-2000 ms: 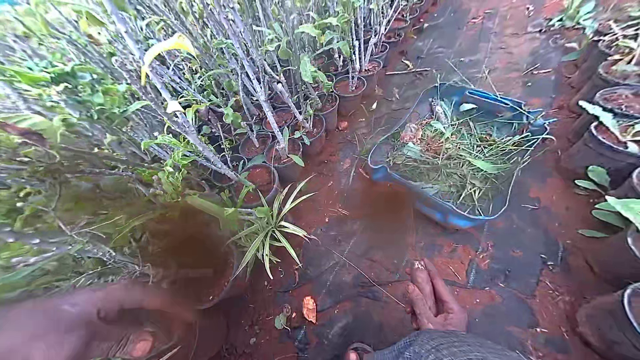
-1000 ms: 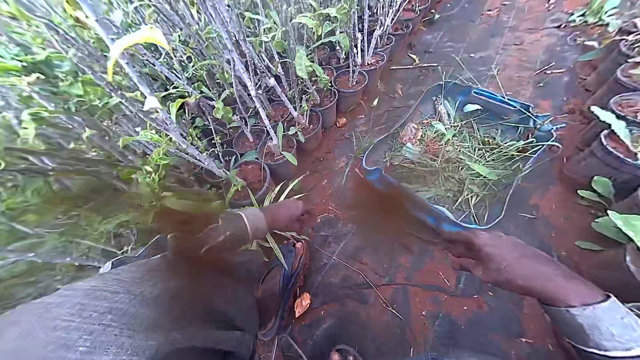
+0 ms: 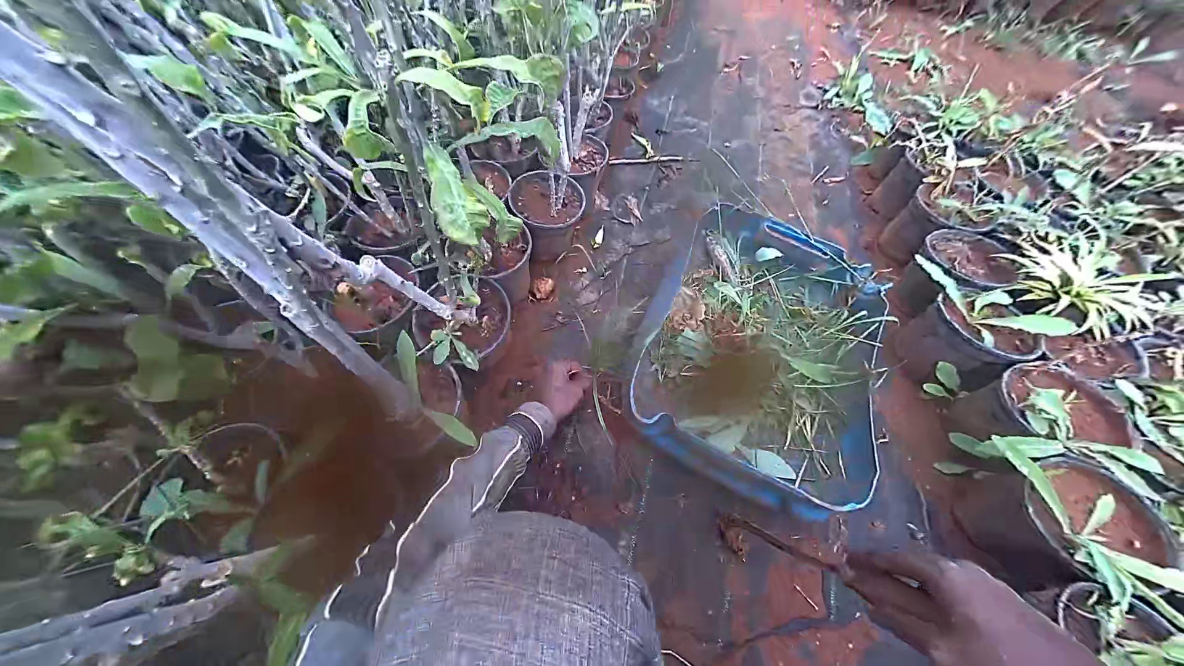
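Observation:
My left hand [image 3: 562, 390], at the end of a grey sleeve with white piping, is closed low over the ground cover, with thin green blades of grass [image 3: 601, 402] at its fingers. To its right lies a blue plastic container [image 3: 740, 476] with an open top, holding pulled grass and leaves [image 3: 786, 361]. My right hand [image 3: 925, 601], at the lower right, grips a thin brown stick-like thing [image 3: 786, 544] with a clump at its far end, just below the container. Whether that is a tool or a plant stem, I cannot tell.
Black pots with tall woody-stemmed plants [image 3: 548, 208] crowd the left side. A thick grey stem [image 3: 213, 213] crosses the upper left. Pots with low leafy plants [image 3: 985, 328] line the right. Dark ground cover [image 3: 647, 573] with red soil runs between the rows. A twig [image 3: 652, 160] lies farther up.
The spiky-leaved plant that was beside my left hand no longer shows there. My left hand is now on the ground cover left of the container, and my right hand is below the container. The view has shifted.

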